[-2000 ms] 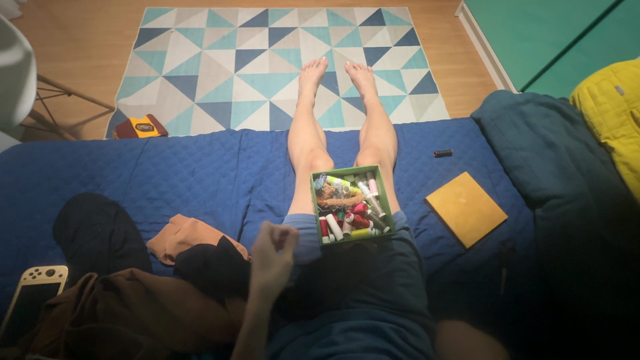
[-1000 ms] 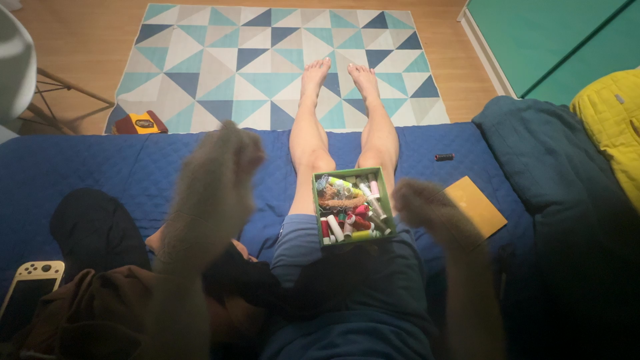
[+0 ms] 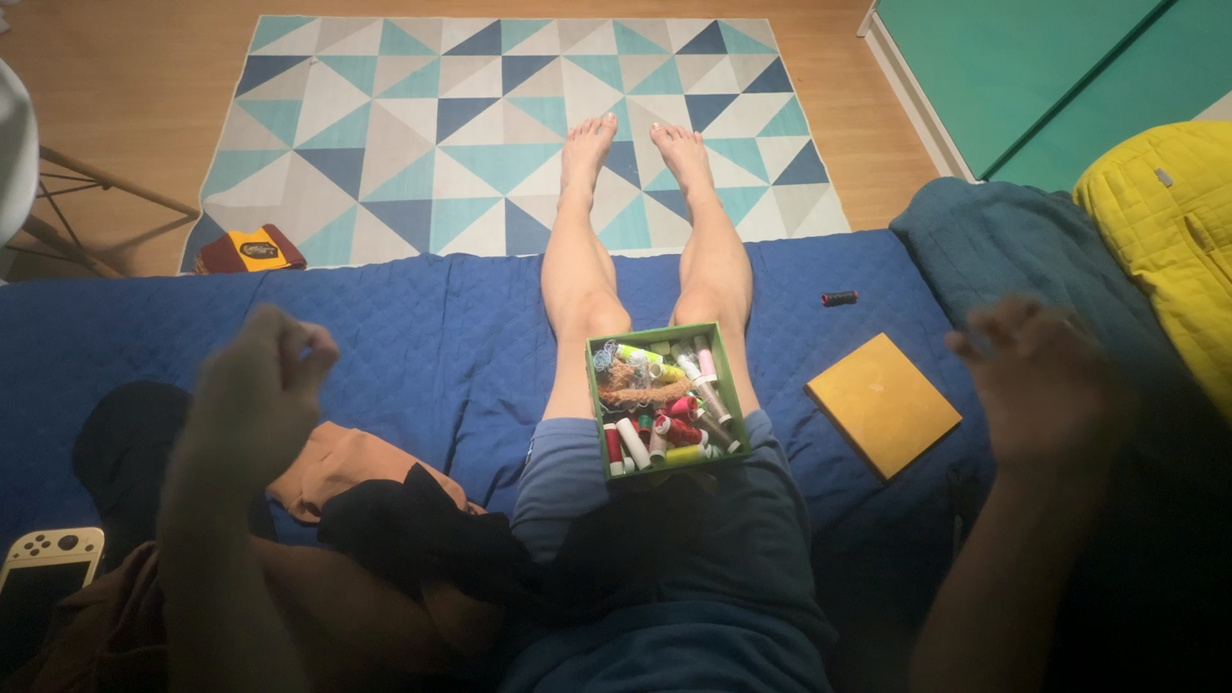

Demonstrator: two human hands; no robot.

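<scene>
My left hand (image 3: 265,390) is raised at the left with thumb and fingertips pinched together; whether a fine thread or needle is between them cannot be seen. On the right, my right hand (image 3: 1044,375) is up and blurred, its fingers curled, and what it may hold is too unclear to tell. Between them a green box (image 3: 674,469) of thread spools rests on my thighs. A brown crocheted piece (image 3: 647,390) lies among the spools. A dark thread spool (image 3: 839,298) is on the blue quilted cover, beyond a square yellow box (image 3: 884,406).
Black cloth (image 3: 414,529) and tan cloth (image 3: 361,462) lie left of my lap, near a handheld game console (image 3: 58,563). A teal blanket (image 3: 1020,260) and a yellow quilted jacket (image 3: 1169,212) are at the right. Beyond the bed edge is a patterned rug (image 3: 395,135).
My right hand, out of view in the oldest frame, has come up and moved outward to the right, uncovering the yellow box. My left hand has risen and moved left from beside the green box.
</scene>
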